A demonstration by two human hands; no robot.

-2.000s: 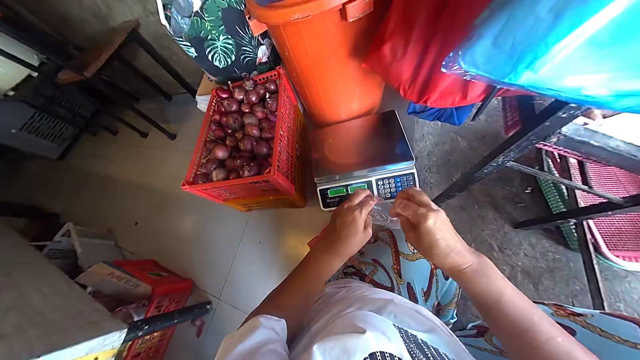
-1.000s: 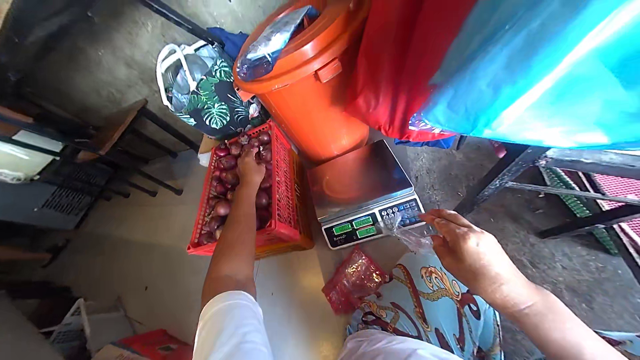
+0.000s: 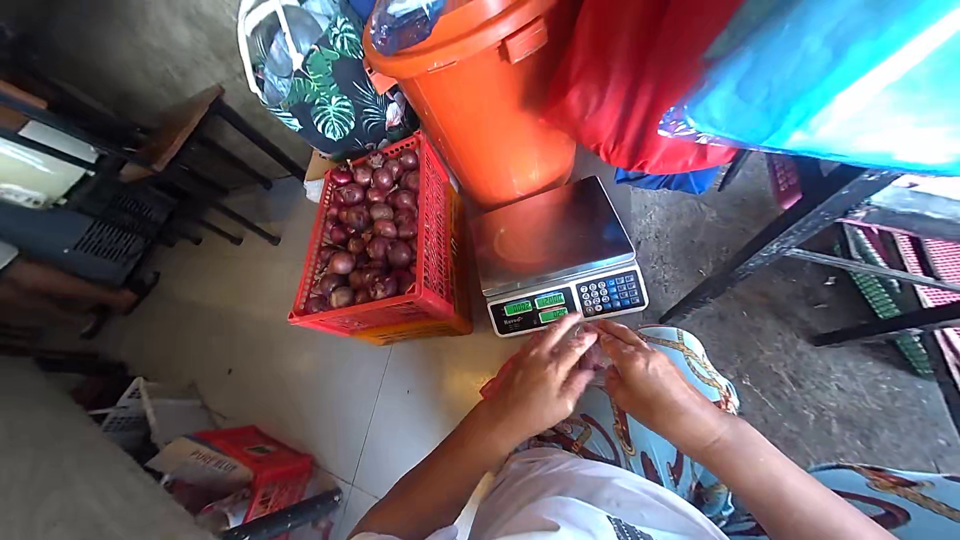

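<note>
Just in front of a digital weighing scale point(image 3: 555, 232), my left hand point(image 3: 540, 375) and my right hand point(image 3: 649, 379) meet over my lap. Between their fingers is a clear plastic bag point(image 3: 592, 356), mostly covered by the hands. The right fingers pinch its edge; the left fingers are at the bag, though their hold on it is blurred. Nothing lies on the scale's metal plate, and its green displays are lit. Red onions point(image 3: 375, 225) fill a red plastic crate point(image 3: 435, 247) left of the scale. Something red point(image 3: 491, 386) shows partly from behind my left hand.
An orange lidded bin point(image 3: 487, 112) stands behind the scale, beside a leaf-patterned bag point(image 3: 337, 97). Red and blue plastic hangs at the upper right above a dark metal frame point(image 3: 780, 240). A wooden stool point(image 3: 180, 127) is at the left, another red crate point(image 3: 277, 465) at the lower left.
My left hand has left the onions in the crate, where it was a second ago, and come back to my right hand at the plastic bag.
</note>
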